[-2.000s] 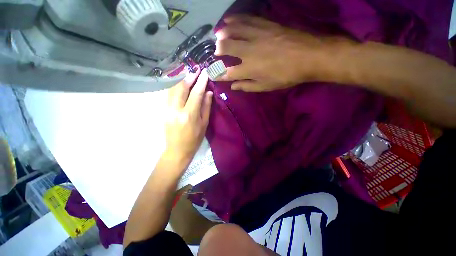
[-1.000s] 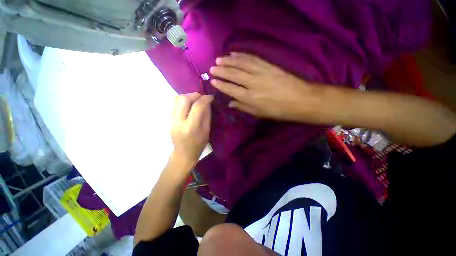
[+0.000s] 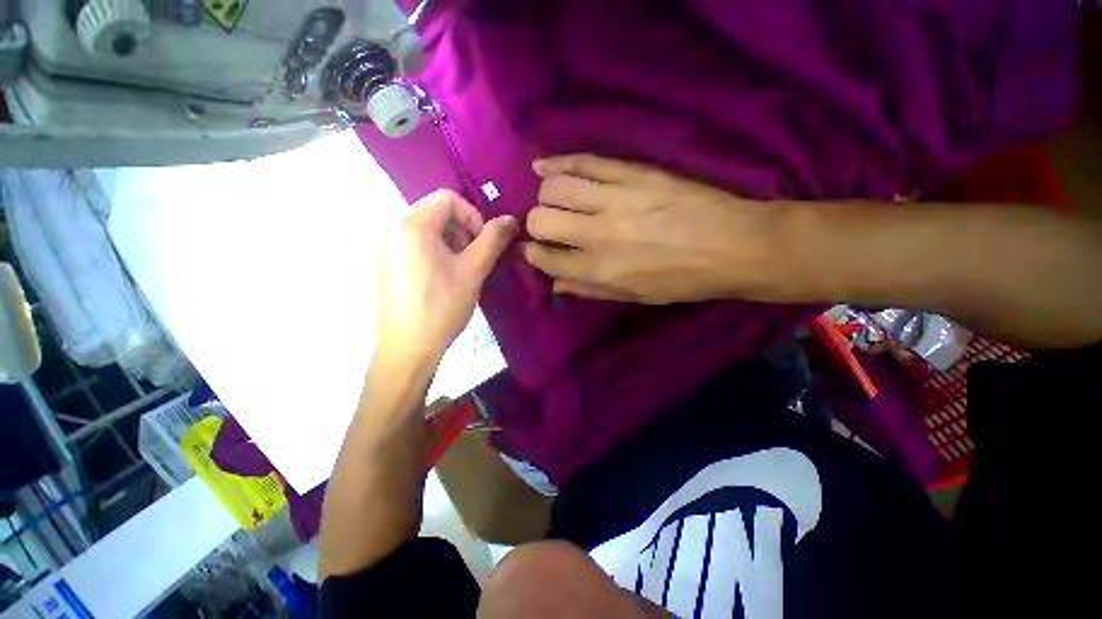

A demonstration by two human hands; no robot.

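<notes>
The maroon garment spreads from the sewing machine head over the table edge and the lap. A narrow dark seam line runs down it from the tension knob, with a tiny white label beside it. My left hand pinches the cloth between thumb and fingertips just below the label. My right hand lies on the cloth just to the right, fingers bent, fingertips close to the left thumb. Whether it grips any cloth is unclear. The needle area is hidden.
A bright white surface lies left of the hands, with a printed paper sheet at its edge. A red basket with silvery bags stands at the right. A yellow crate is at lower left. The lap shows a white NIKE print.
The machine head sits further up and left in view than two seconds ago. Both hands have left the needle area and moved down along the seam. Since one second ago, the left hand has turned, thumb showing.
</notes>
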